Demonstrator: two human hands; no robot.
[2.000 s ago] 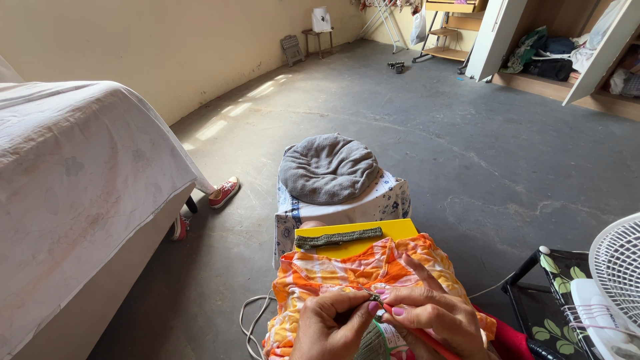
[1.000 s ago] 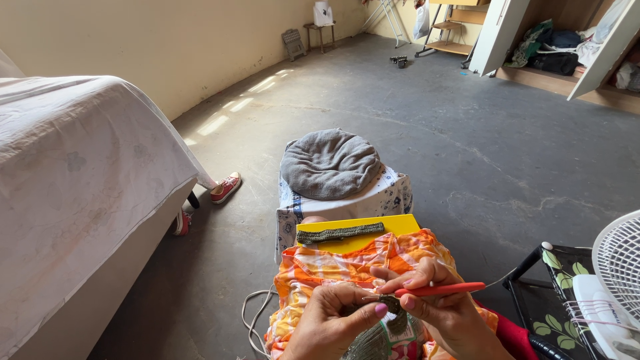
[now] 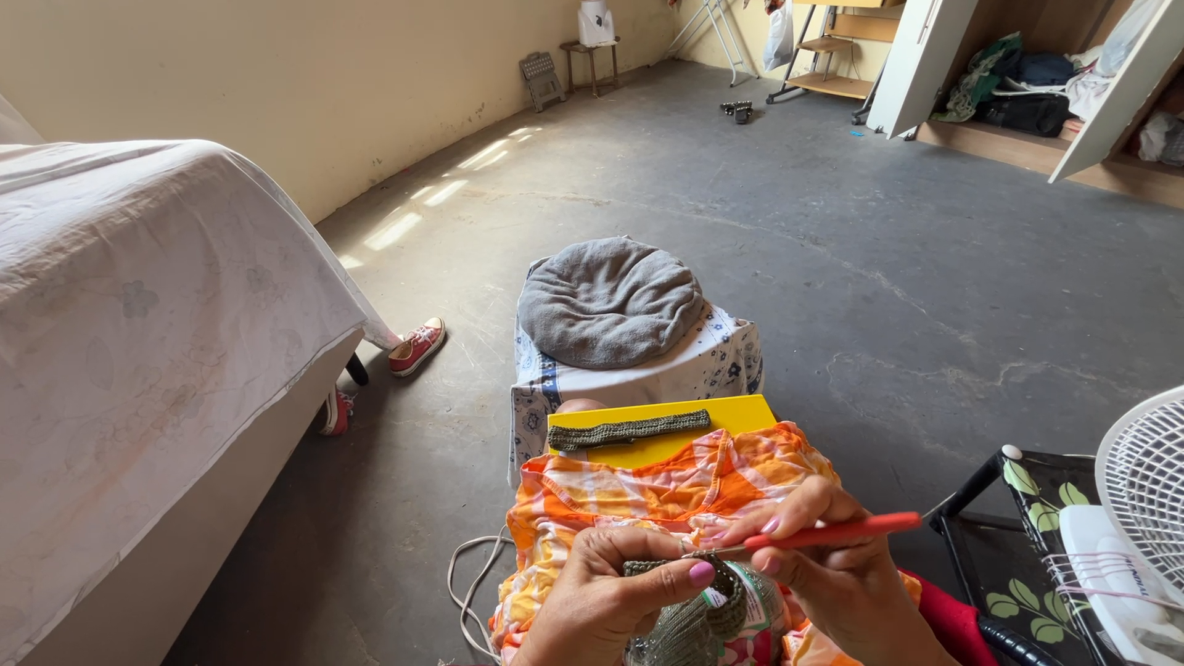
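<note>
My left hand (image 3: pixel 610 592) pinches a small dark green crocheted piece (image 3: pixel 726 597) between thumb and fingers. My right hand (image 3: pixel 823 564) grips a crochet hook with a red handle (image 3: pixel 832 534), its metal tip at the edge of the piece by my left fingertips. A ball of green yarn (image 3: pixel 680 638) with a printed label lies just beneath, partly hidden by my hands. Orange and white patterned cloth (image 3: pixel 610 490) covers my lap. Beyond it, a finished-looking green crocheted strip (image 3: pixel 629 430) rests across a yellow board (image 3: pixel 666 451).
A round grey cushion (image 3: pixel 610 301) sits on a cloth-covered seat (image 3: pixel 647 381) ahead. Left stands a draped bed (image 3: pixel 157 370), with a red sneaker (image 3: pixel 417 347) beside it. At right are a white fan (image 3: pixel 1147 490) and a black-framed stand (image 3: pixel 1017 499). A cord (image 3: pixel 462 592) hangs by my lap.
Two seconds ago both hands were close together with the hook's handle less visible. Now the red handle points right in my right hand, as it did one second ago.
</note>
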